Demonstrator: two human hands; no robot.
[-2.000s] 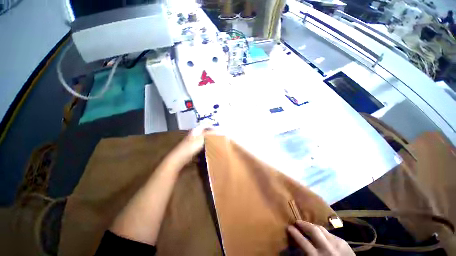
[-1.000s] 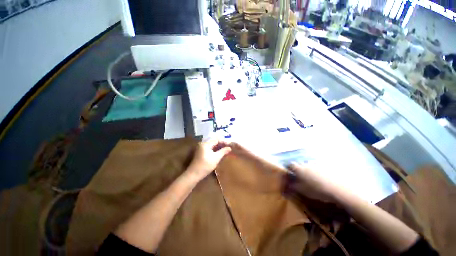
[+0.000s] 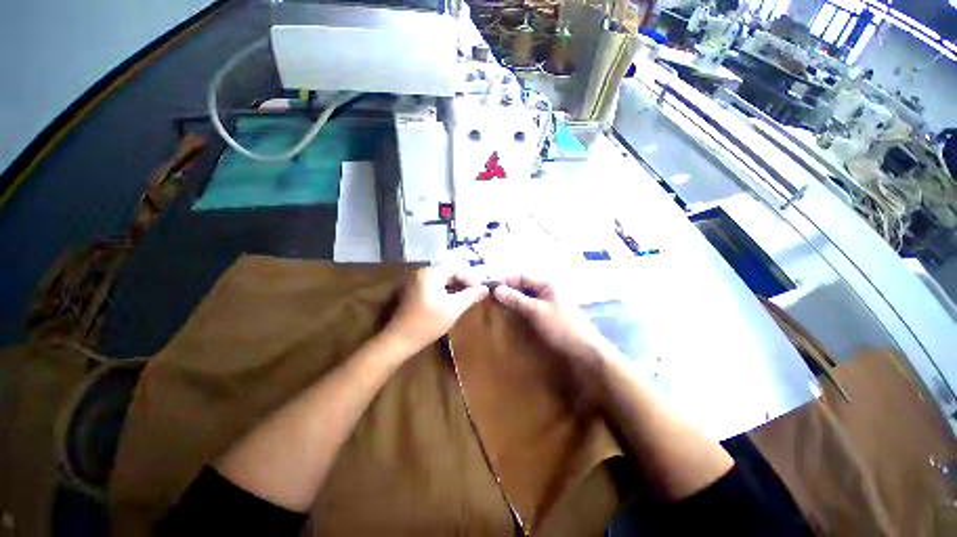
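Observation:
A large brown panel (image 3: 304, 367) covers the near table. A second brown layer (image 3: 514, 399) with a pale edge lies on its right part. My left hand (image 3: 436, 304) and my right hand (image 3: 535, 309) pinch the cloth's top edge side by side, thumbs and fingers nearly touching. They are just in front of the needle area (image 3: 472, 252) of the white sewing machine head (image 3: 491, 157), which bears a red three-diamond mark. The cloth between the fingertips is mostly hidden.
A green mat (image 3: 278, 168) lies left of the machine, under a pale hose (image 3: 236, 142). Thread snips (?) (image 3: 630, 239) and a small dark piece lie on the white table (image 3: 682, 336). More brown cloth (image 3: 860, 441) lies at right. Thread cones (image 3: 561, 50) stand behind.
My right hand has moved from the lower right of the cloth up to its top edge beside my left hand. The small strip it was at two seconds ago is out of sight.

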